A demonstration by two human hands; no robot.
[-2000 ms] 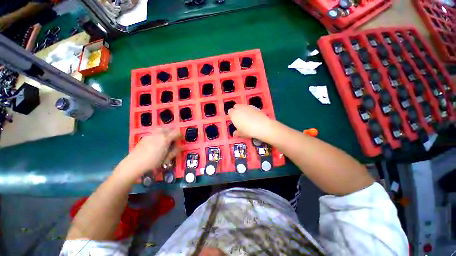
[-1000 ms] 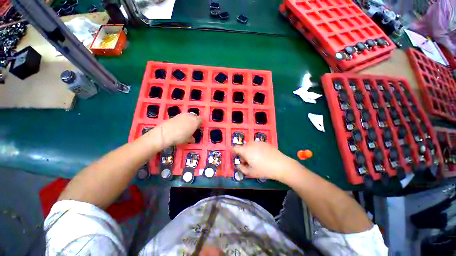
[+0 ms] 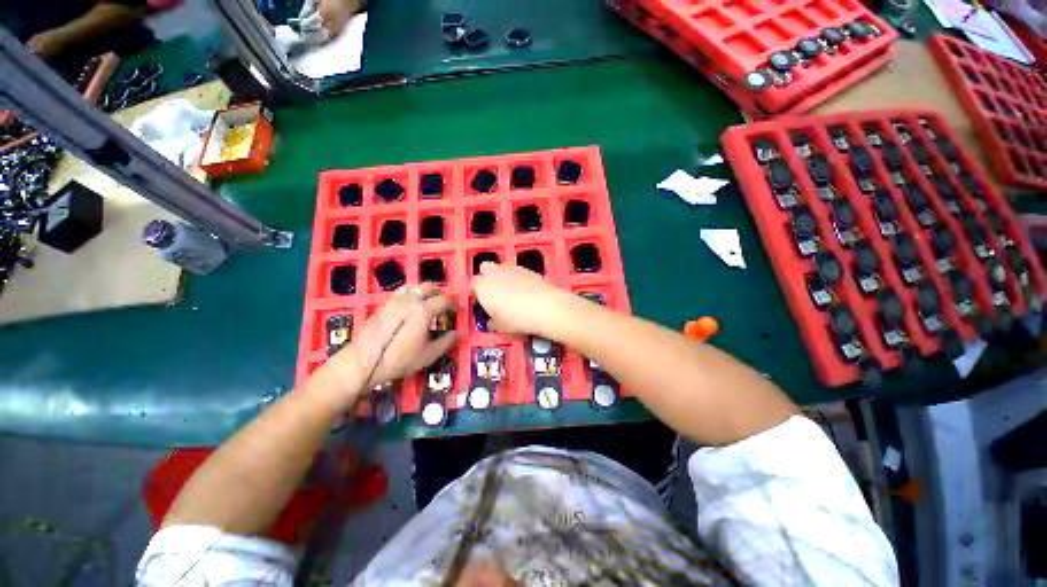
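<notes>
The red tray (image 3: 457,218) lies in front of me with rows of pockets. Closed black square units (image 3: 586,257) sit in its upper rows. Opened units (image 3: 489,367) with round silver discs sit in the lowest row, the discs at the tray's near edge. My left hand (image 3: 408,333) is over the fourth row, its fingertips at an opened unit in the third column. My right hand (image 3: 514,300) is just right of it, its fingers at a dark unit in the fourth column. The fingers hide much of both units, and I cannot tell how firmly they are held.
A loaded red tray (image 3: 781,261) lies at the right, with stacked red trays (image 3: 735,57) behind. White paper scraps (image 3: 692,187) and an orange piece (image 3: 700,329) lie between the trays. At left are a metal post (image 3: 149,178), a bottle (image 3: 184,245), a black block (image 3: 71,217) and a small box (image 3: 238,140).
My right hand has moved left and up from the lower right pockets to the fourth column. My left hand has moved slightly down. More opened units show in the fourth row.
</notes>
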